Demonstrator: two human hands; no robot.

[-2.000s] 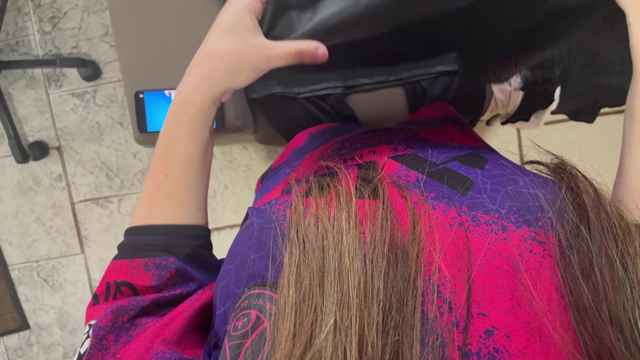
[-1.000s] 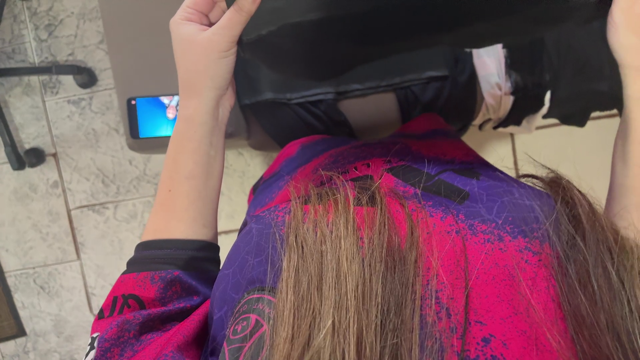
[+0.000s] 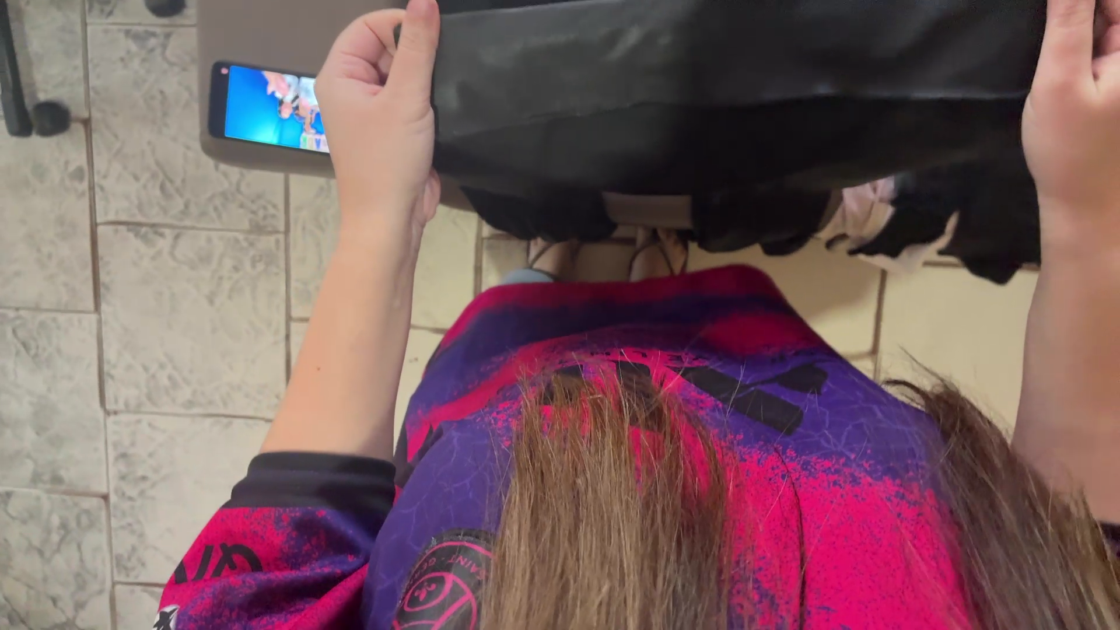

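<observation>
A wide black cloth item (image 3: 735,96), smooth and slightly shiny, is stretched between my two hands across the top of the head view. My left hand (image 3: 382,101) pinches its left end between thumb and fingers. My right hand (image 3: 1074,101) grips its right end at the frame's edge, its fingers partly cut off. Beneath it hang more dark cloth and a pale pinkish piece of fabric (image 3: 866,210). The top edge of the black cloth is out of view.
A grey-brown surface with a rounded corner (image 3: 262,31) bears a phone with a lit screen (image 3: 273,105), partly behind my left hand. Chair legs with casters (image 3: 51,118) stand on the tiled floor (image 3: 188,324) at the left. My sandalled feet (image 3: 656,254) show below the cloth.
My left hand, open-thumbed over the cloth two seconds ago, has closed on its left end. The cloth is now spread straight between both hands. My feet have come into view.
</observation>
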